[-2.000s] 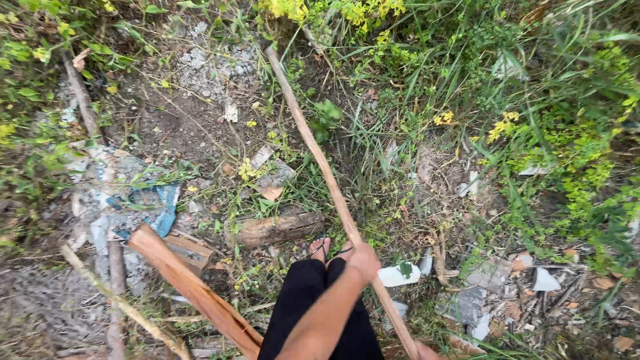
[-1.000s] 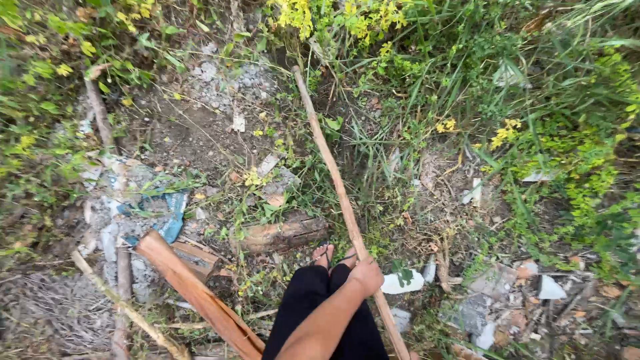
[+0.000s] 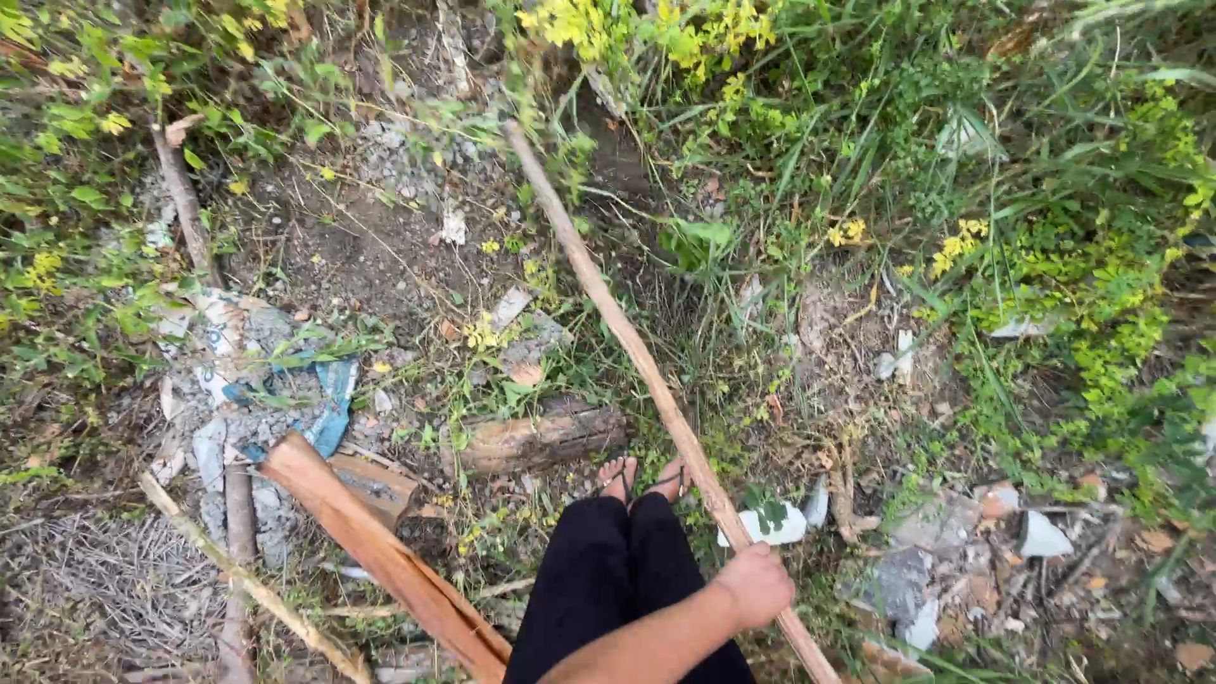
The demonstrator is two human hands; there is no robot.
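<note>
My left hand (image 3: 755, 584) is closed around the lower part of a long, bare wooden stick (image 3: 632, 342), with the forearm crossing in front of my dark trousers. From the fist the stick slants up and to the left over the weedy ground, and its lower end runs out of the frame at the bottom. My right hand is out of view. Below the stick are my feet in thong sandals (image 3: 619, 478), next to a short weathered log (image 3: 537, 439). A white flat piece (image 3: 774, 524) lies close to my left hand.
A split reddish-brown timber (image 3: 380, 560), a thin pale branch (image 3: 252, 589) and a darker pole (image 3: 239, 522) lie at left, near a torn blue-and-white sack (image 3: 332, 399). Broken rubble (image 3: 950, 541) covers the ground at right. Grass and yellow-leaved weeds (image 3: 1083, 332) grow at upper right.
Part of my right hand showed at the bottom edge two seconds ago and is now out of view. My left hand has kept its grip on the stick.
</note>
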